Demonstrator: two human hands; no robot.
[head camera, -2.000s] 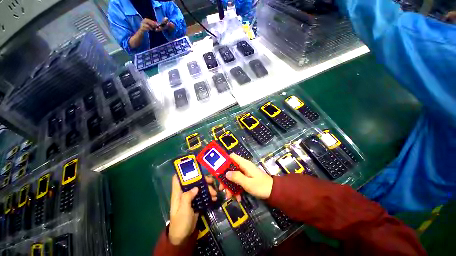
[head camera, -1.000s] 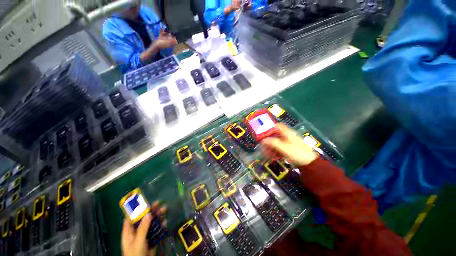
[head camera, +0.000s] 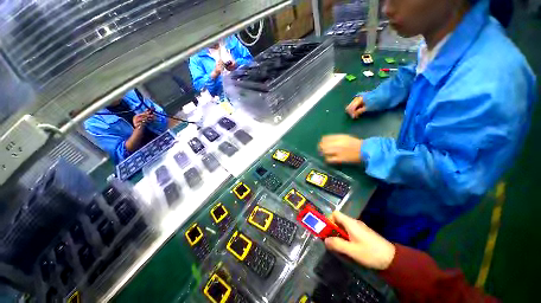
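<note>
My right hand (head camera: 363, 241) holds the red keypad phone (head camera: 313, 221) above the right part of the clear plastic tray (head camera: 285, 260). The phone's screen is lit white and blue. Several yellow-framed keypad phones (head camera: 261, 219) lie in the tray's pockets, most with dark screens. Two at the far right end, one of them this phone (head camera: 317, 178), have pale screens. My left hand is out of the picture.
A worker in a blue smock (head camera: 457, 112) stands at the right, hands over the green mat (head camera: 332, 121). Stacked blister trays (head camera: 285, 83) stand beyond the white strip (head camera: 196, 207), which holds dark shells (head camera: 196, 145). More trays (head camera: 89, 237) are at left.
The view has swung right and up. My left hand and its yellow-framed phone have left the picture. My right hand holds the red phone lower, nearer the tray's near right part. The neighbour's face and hands now show.
</note>
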